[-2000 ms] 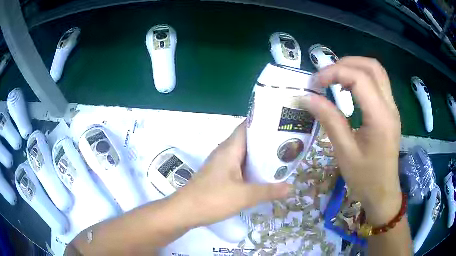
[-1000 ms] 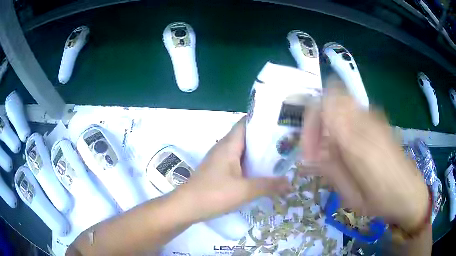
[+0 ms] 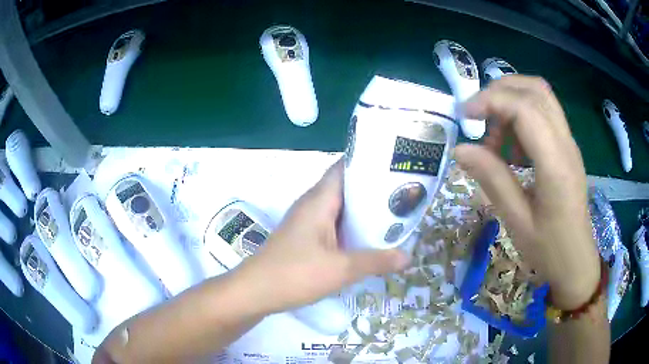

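Note:
A white handset [image 3: 370,170] is held upright, head up, in my left hand [image 3: 302,245], which wraps its lower body with the thumb across the front. Its display window [image 3: 418,156] shows digits and yellow-green bars. The mirror-like round button [image 3: 408,200] and small oval button [image 3: 393,232] sit below. My right hand [image 3: 523,170] is raised at the right edge of the handset head, thumb and index finger apart. Its fingertips are slightly blurred, and I cannot tell whether a tiny film piece is between them.
Film scraps [image 3: 427,284] lie on the printed paper sheet [image 3: 285,348] and fill a blue scrap tray [image 3: 473,274]. Another handset [image 3: 235,229] lies behind my left forearm. Several handsets line the left. A green conveyor belt [image 3: 356,57] carries spaced handsets. Crinkled clear plastic [image 3: 603,224] is at right.
My right hand has moved up from the buttons to the handset's head edge, and its fingers have spread. The handset is slightly higher. The belt's handsets have moved right.

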